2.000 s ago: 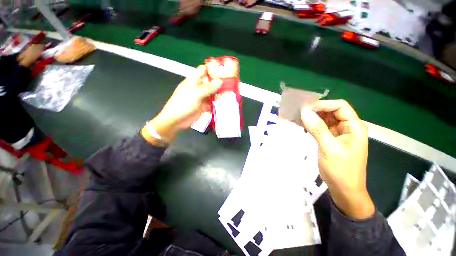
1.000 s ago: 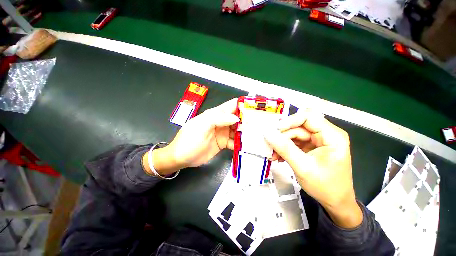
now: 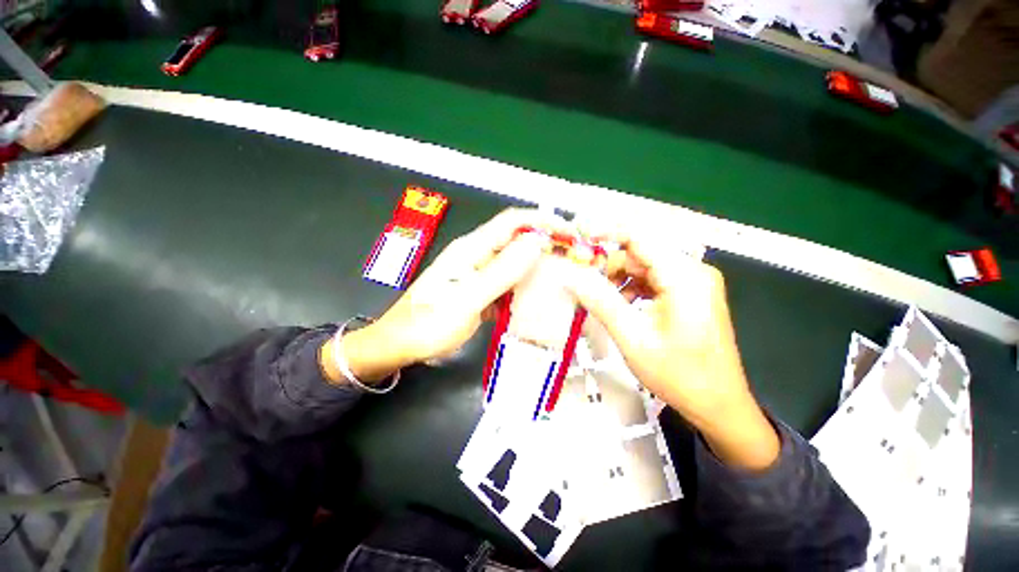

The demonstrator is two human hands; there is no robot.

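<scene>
A red phone unit [image 3: 523, 373] with a white panel and blue lines is held in front of me, above the sticker sheets. My left hand [image 3: 458, 293] grips its left side and upper end. My right hand [image 3: 670, 335] is at its upper right, fingers and thumb on the top end. A pale adhesive piece [image 3: 548, 304] lies over the unit's upper part, partly covered by my thumbs. The sticker sheet [image 3: 620, 453] with grey pieces and dark openings lies below, partly hidden by the unit and my right hand.
Another red unit [image 3: 407, 237] lies on the worktop to the left. Spare sticker sheets [image 3: 911, 447] lie at the right. A clear plastic bag [image 3: 43, 207] is at the far left. Beyond the white rail [image 3: 302, 134], the green conveyor [image 3: 492, 123] carries several red units. A person's hand [image 3: 62, 117] shows at upper left.
Since the last frame, both hands have closed in at the unit's top end, and the unit is tilted more. Earlier, my right hand held the grey piece apart from the unit. Units on the conveyor have shifted.
</scene>
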